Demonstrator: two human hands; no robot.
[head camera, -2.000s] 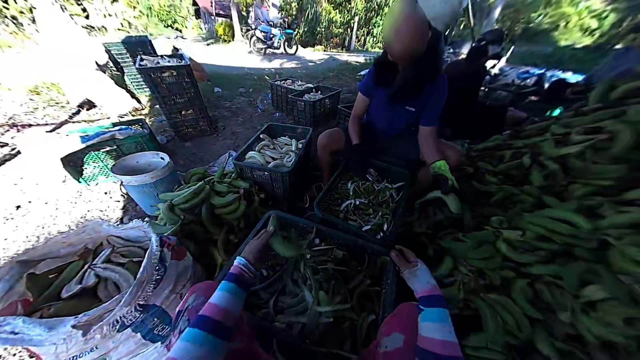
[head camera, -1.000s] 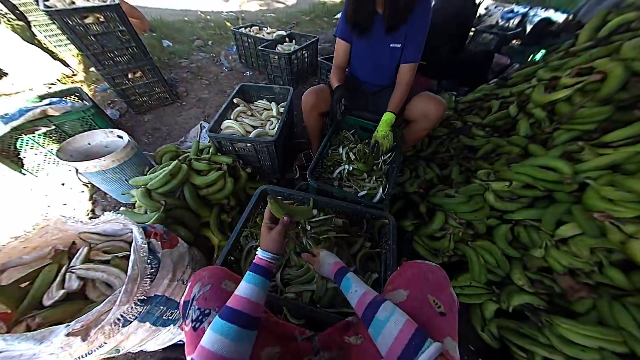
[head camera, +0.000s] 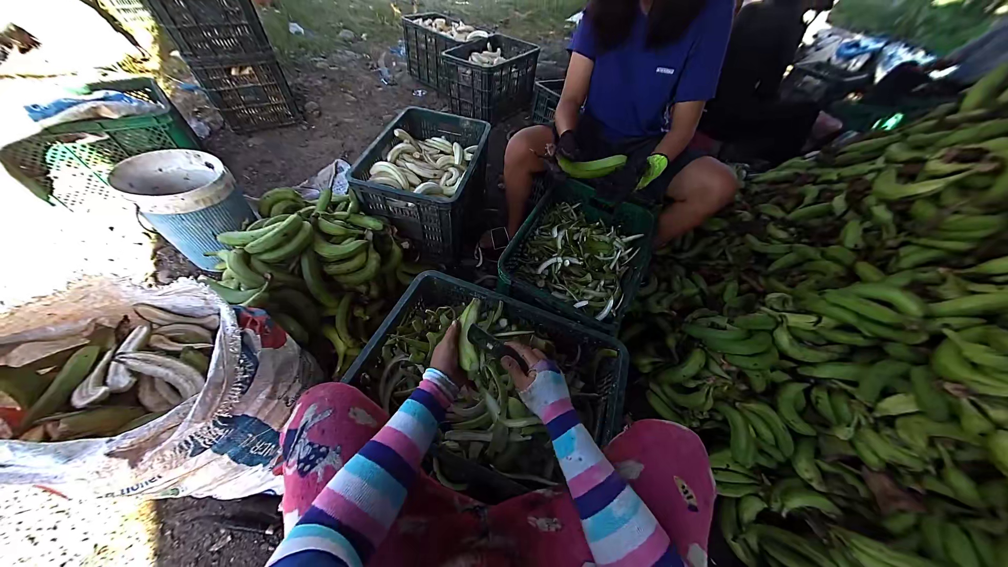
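Note:
My left hand (head camera: 449, 354) grips a green plantain (head camera: 468, 335), held nearly upright over a dark plastic crate (head camera: 618, 378) between my knees. My right hand (head camera: 528, 372) is closed on the dark handle of a knife (head camera: 490, 343), whose blade end lies against the plantain. Green peel strips (head camera: 504, 409) fill much of the crate below both hands. Across from me, a seated person in a blue shirt holds another green plantain (head camera: 592, 167) in gloved hands, above a second crate of peels (head camera: 579, 256).
A heap of green plantains (head camera: 850, 346) covers the right side. At left are a plantain pile (head camera: 315, 252), a crate of peeled plantains (head camera: 417, 169), a blue bucket (head camera: 185, 205) and a woven sack (head camera: 228, 409). More crates (head camera: 492, 79) stand behind.
The plantain in my left hand was tilted sideways a second ago and is now nearly upright, with my right hand closer to it. The person opposite has lifted a plantain above the peels.

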